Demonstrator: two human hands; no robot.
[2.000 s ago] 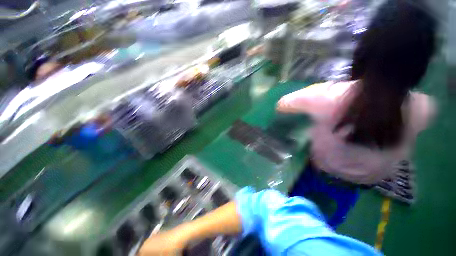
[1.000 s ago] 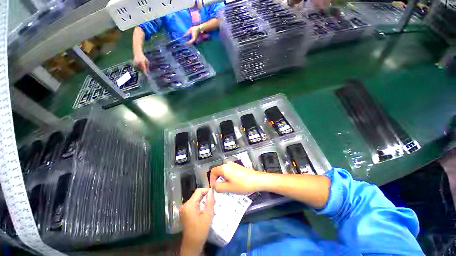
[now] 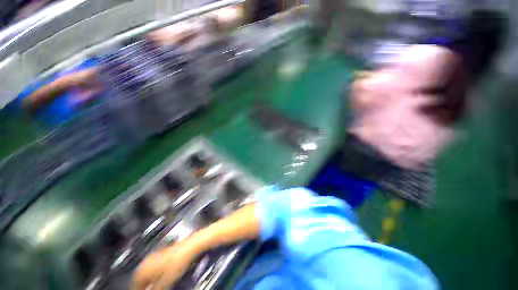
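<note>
The whole view is blurred by motion. A plastic tray lies slanted at the lower left with several dark handheld units in its pockets. My right hand is over the near part of the tray, its arm reaching in from the right in a blue sleeve. Its fingers are too blurred to show whether they hold anything. My left hand is not in view. No label or label sheet can be made out.
Dark strips lie on the green bench beyond the tray. Tall stacked trays stand at the upper left, beside a person in blue. A person in pink is at the right, with a dark ribbed object nearby.
The view has swung right and tilted since one second ago. The tray now shows lower left. My left hand and the white label sheet have left the picture, and the person in pink has come into it.
</note>
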